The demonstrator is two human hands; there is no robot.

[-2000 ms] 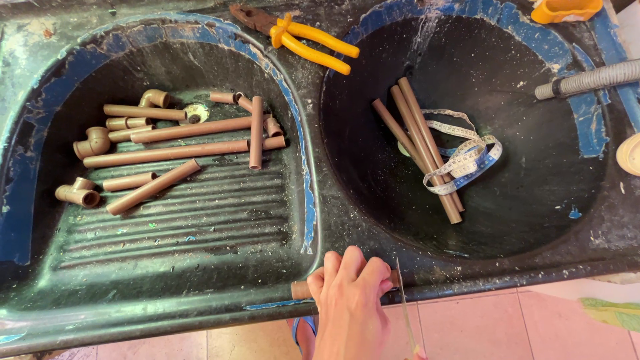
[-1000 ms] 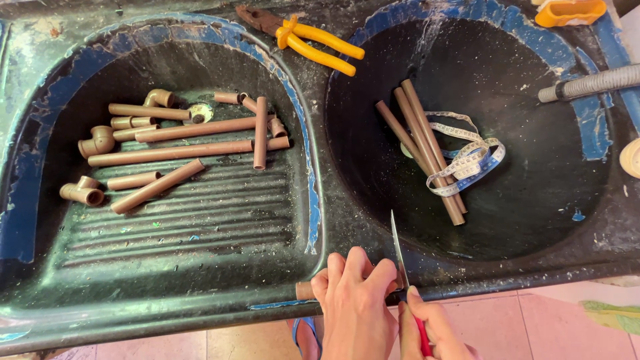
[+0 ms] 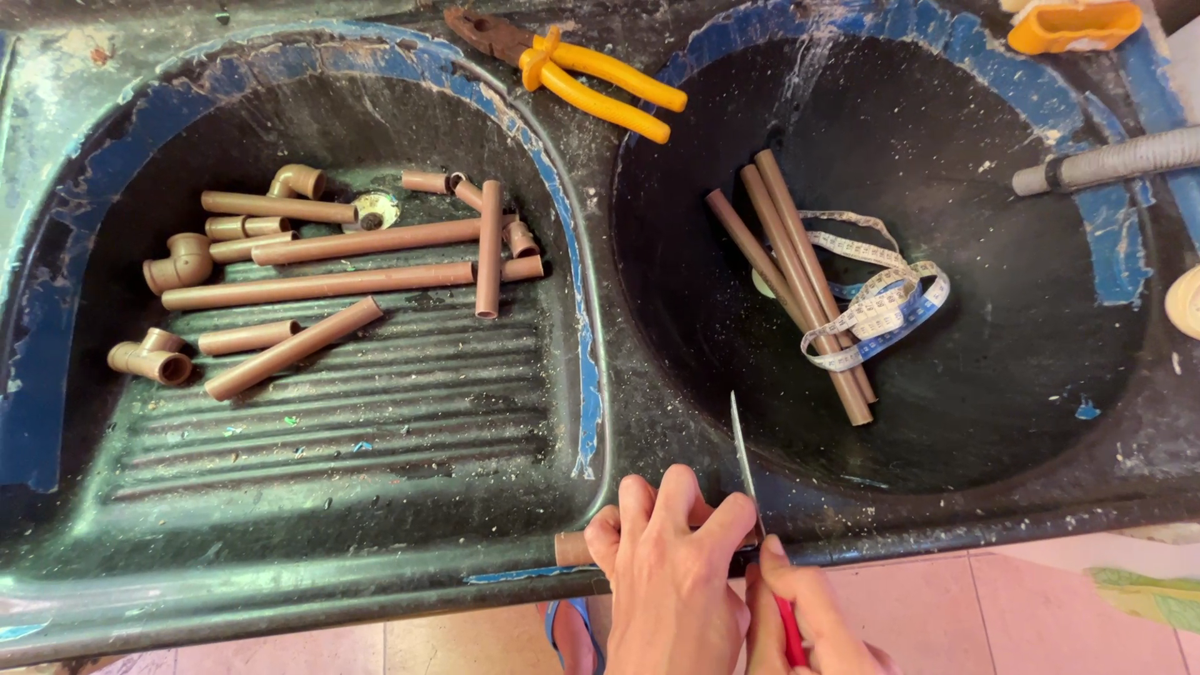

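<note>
My left hand [image 3: 670, 562] presses a short brown plastic pipe [image 3: 574, 549] down on the front rim of the sink, its fingers wrapped over it. My right hand [image 3: 811, 609] grips the red handle of a knife [image 3: 742, 445], whose narrow blade points away from me and lies against the pipe's right end, beside my left fingers. Cut brown pipes [image 3: 319, 286], elbow fittings [image 3: 180, 263] and a tee fitting [image 3: 152, 357] lie in the left basin. In the right basin, several longer pipes [image 3: 795, 248] lie against a tape measure [image 3: 881, 305].
Pliers with yellow handles [image 3: 600, 80] lie on the divider at the back. A grey corrugated hose [image 3: 1116, 159] reaches over the right basin's edge. A yellow object [image 3: 1073, 25] sits at the back right. A foot in a blue sandal [image 3: 574, 637] shows below the sink.
Two seconds ago my right hand was nearly out of view at the bottom; it now shows on the red handle beside my left hand. My left hand stays on the pipe.
</note>
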